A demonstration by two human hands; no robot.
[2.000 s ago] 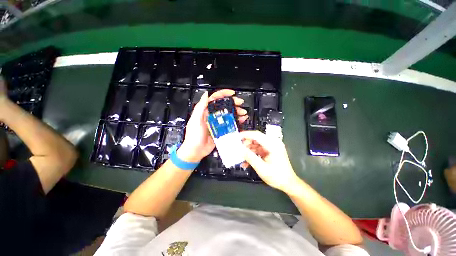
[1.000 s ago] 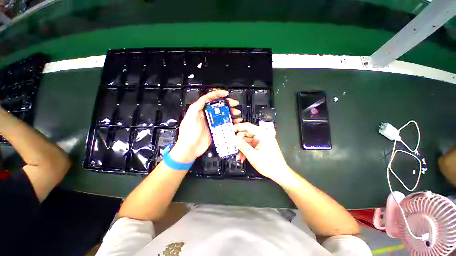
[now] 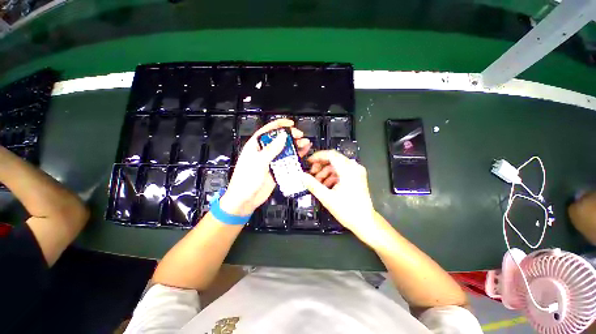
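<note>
A circuit board, blue at its upper end and white with small key marks on the rest, lies in my left hand above the tray, with a dark rim around it. My left thumb lies across the blue end and my fingers wrap its far side. My right hand touches the board's lower right edge with the thumb, its other fingers curled. Whether the board is seated in a housing cannot be told. The black blister tray lies beneath, with dark parts in some pockets. A blue band is on my left wrist.
A dark smartphone lies right of the tray. A white charger with a looped cord and a pink fan are at the right. Another person's arm is at the left, near another black tray. A white rail runs behind.
My left thumb has moved over the board's blue end. Earlier the board's white part was blurred or glaring; now key marks show. My right hand stays at its lower edge. The view has shifted slightly.
</note>
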